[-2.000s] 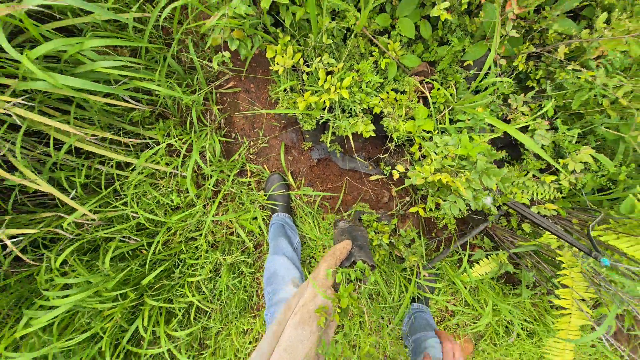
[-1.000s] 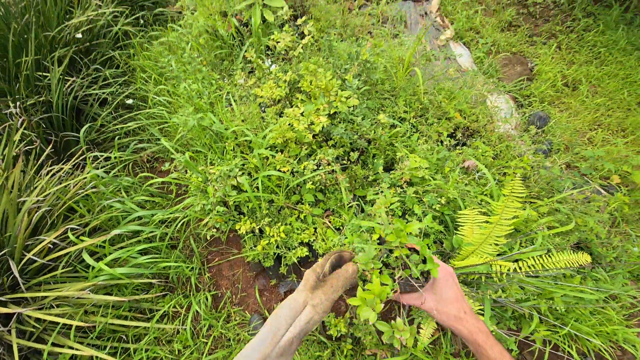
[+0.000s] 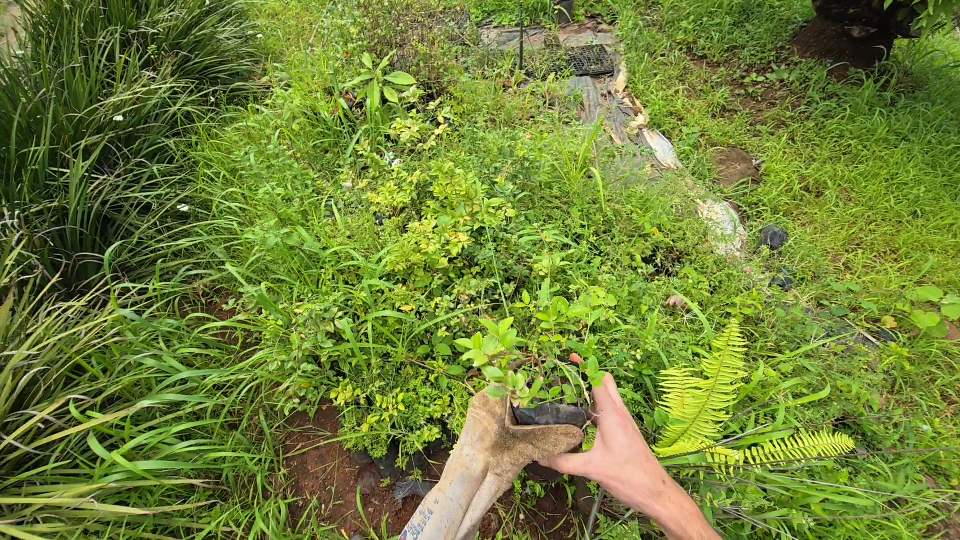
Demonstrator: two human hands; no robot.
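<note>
My left hand (image 3: 517, 439), in a soiled tan work glove, grips a black plastic nursery bag (image 3: 551, 415) at the lower middle of the view. A small leafy seedling (image 3: 525, 360) stands up out of the bag. My bare right hand (image 3: 611, 450) is at the bag's right side, thumb near the glove and fingers spread around the bag's edge; its fingertips are partly behind the leaves. More black bags (image 3: 386, 461) show low among the plants, to the left of the glove.
Dense leafy plants (image 3: 442, 225) fill the middle. Long grass clumps (image 3: 112, 150) line the left, and a fern (image 3: 709, 390) leans at the right. Torn ground sheeting (image 3: 600, 105), a black plastic tray (image 3: 590, 60) and a stone (image 3: 735, 166) lie farther off. Bare red soil (image 3: 322, 472) shows below.
The view has tilted up from the ground. Two seconds ago the gloved left hand was at a dark bag and the right hand was low by the leg; now both hands are together at the bag.
</note>
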